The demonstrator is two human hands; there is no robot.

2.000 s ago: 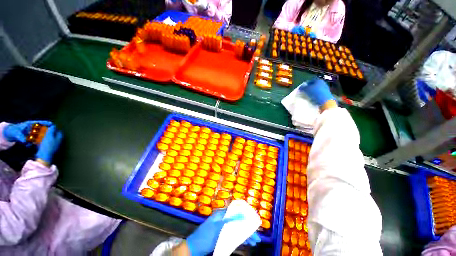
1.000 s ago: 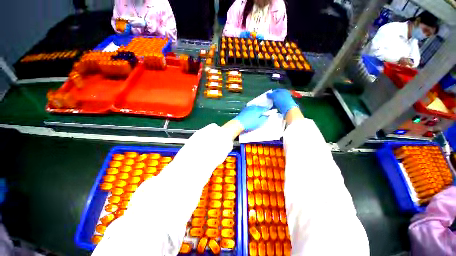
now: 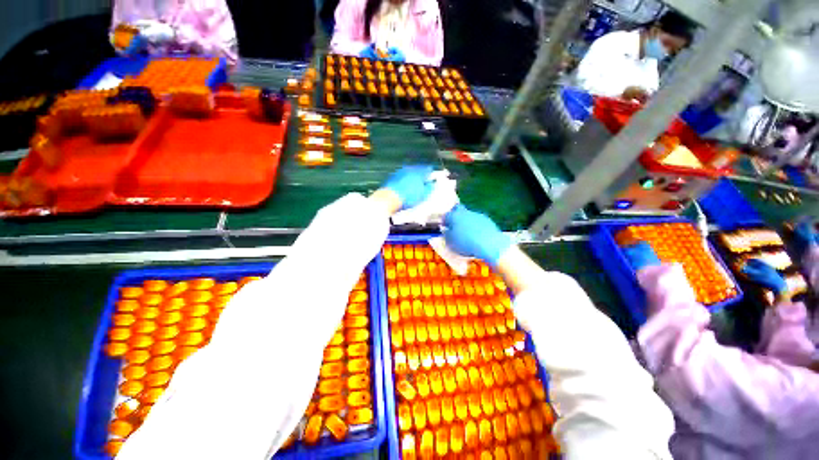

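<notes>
My left hand [image 3: 411, 187], in a light blue glove, holds a crumpled white wipe [image 3: 435, 199] just beyond the trays. My right hand [image 3: 474, 235], also gloved, is close to it on the right, fingers closed on white cloth; a white flap [image 3: 452, 256] hangs below them over the right tray's far end. Whether this is one wipe or two cannot be told. The right blue tray [image 3: 384, 359] holds dense rows of glossy orange-gold parts [image 3: 449, 328]. The left blue tray [image 3: 97, 382] holds similar parts [image 3: 171, 310], partly hidden by my left sleeve.
Red-orange trays [image 3: 211, 166] and small orange parts [image 3: 316, 139] lie on the raised green shelf. A black blister tray [image 3: 404, 90] is behind. A slanted metal post [image 3: 629, 135] stands right. Coworkers' gloved hands work around another blue tray [image 3: 603, 256] at right.
The view has swung right. The hands have come from apart to close together beyond the trays. The flat wipes beneath them are now crumpled up in the hands, with a flap hanging over the right tray.
</notes>
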